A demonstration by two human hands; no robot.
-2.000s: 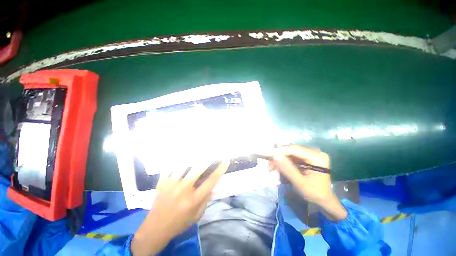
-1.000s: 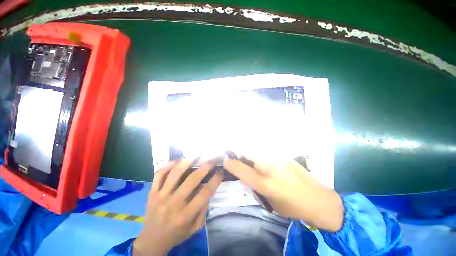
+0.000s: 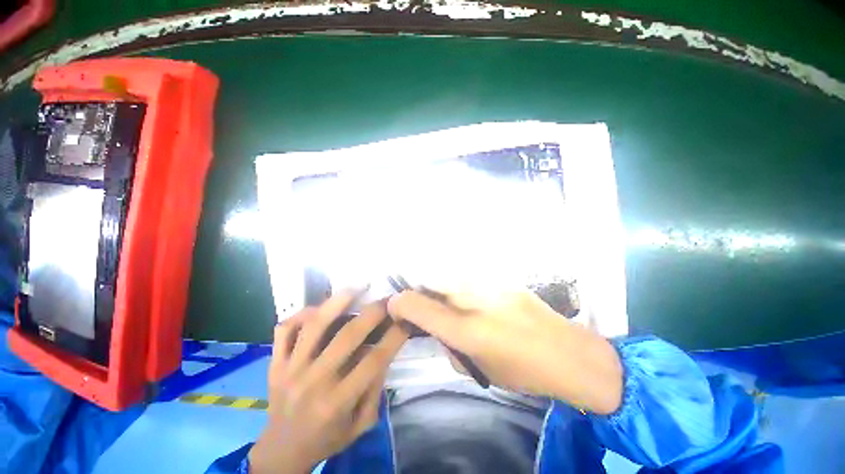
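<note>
An open tablet [image 3: 556, 202] lies in a white-looking foam tray [image 3: 602, 222] in front of me; glare washes out its middle. Its dark speckled corner shows at the upper right. My right hand [image 3: 505, 338] is shut on thin black tweezers [image 3: 472, 367]; their dark tips show just past the fingers, at the tablet's near edge. My left hand [image 3: 329, 370] holds nothing visible; its spread fingers rest on the near edge, left of the tweezers. The exact spot under the tips is lost in glare.
A second open tablet [image 3: 65, 250] lies in a red foam tray [image 3: 153, 231] at the left. A worn, paint-chipped rail [image 3: 315, 20] runs along the far side of the green bench [image 3: 723, 167]. Another person's blue sleeve [image 3: 37, 407] is at the lower left.
Since two seconds ago my right hand has moved left along the near edge, close beside my left hand. Since one second ago, the hands have barely moved; the view has shifted slightly.
</note>
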